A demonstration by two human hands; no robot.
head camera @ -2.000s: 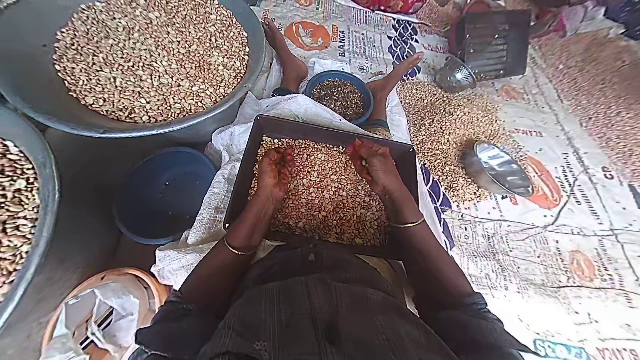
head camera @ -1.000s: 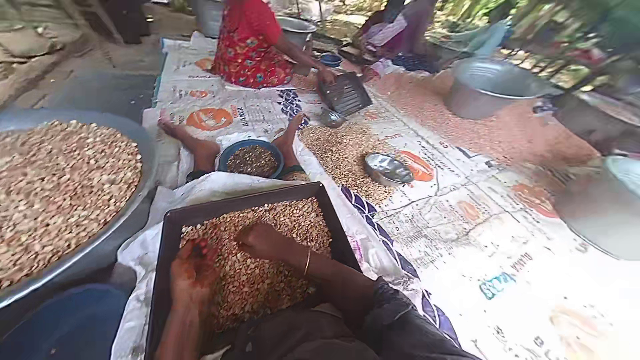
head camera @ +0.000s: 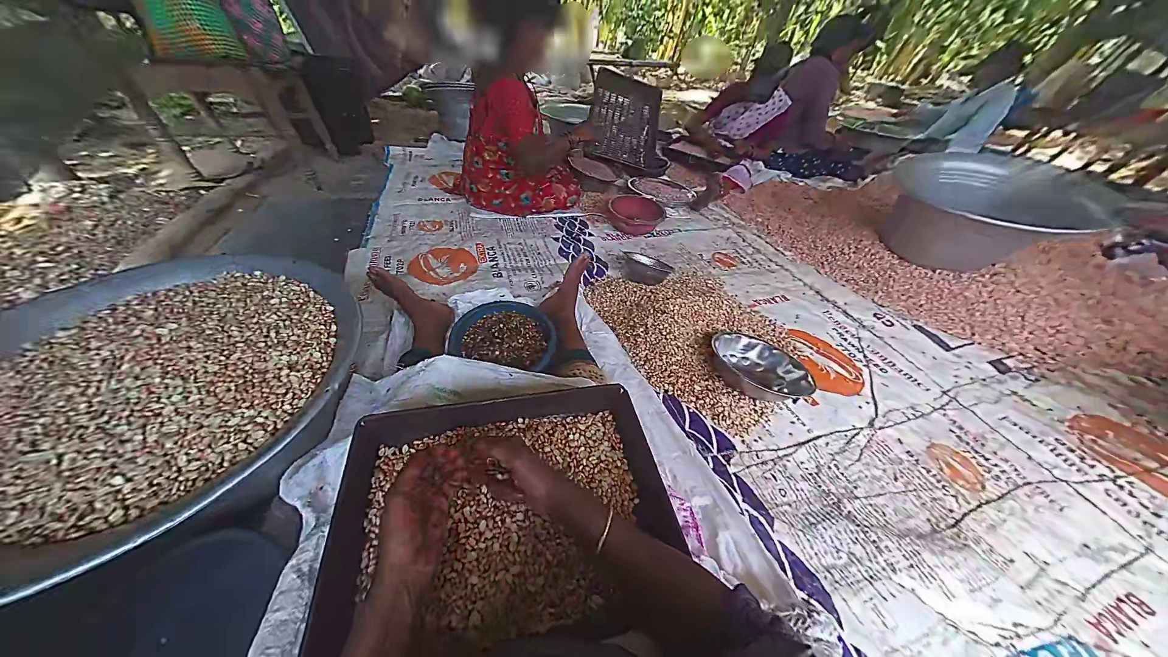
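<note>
A dark rectangular tray (head camera: 493, 401) rests on my lap over a white cloth, filled with a layer of mottled tan and reddish nuts or seeds (head camera: 547, 566). Above its left part is my left hand (head camera: 424, 497), palm turned up and fingers partly curled; whether nuts lie in it is unclear. My right hand (head camera: 516, 470) meets the left one's fingertips, its own fingers bent downward and partly hidden. A thin bangle (head camera: 604, 529) circles the right wrist. Between my feet stands a blue bowl (head camera: 454, 339) of small dark pieces.
A large metal basin (head camera: 342, 315) heaped with nuts stands at left, above a dark blue tub (head camera: 210, 593). On the printed sheet at right lie a nut pile (head camera: 675, 338), a steel bowl (head camera: 762, 365) and a big metal pot (head camera: 949, 228). Co-workers sit farther off, one holding a slotted tray (head camera: 625, 119).
My hands, apart over the tray two seconds ago, are now together. The view has swung upward. The co-worker's slotted tray, low near the sheet before, is now raised and tilted.
</note>
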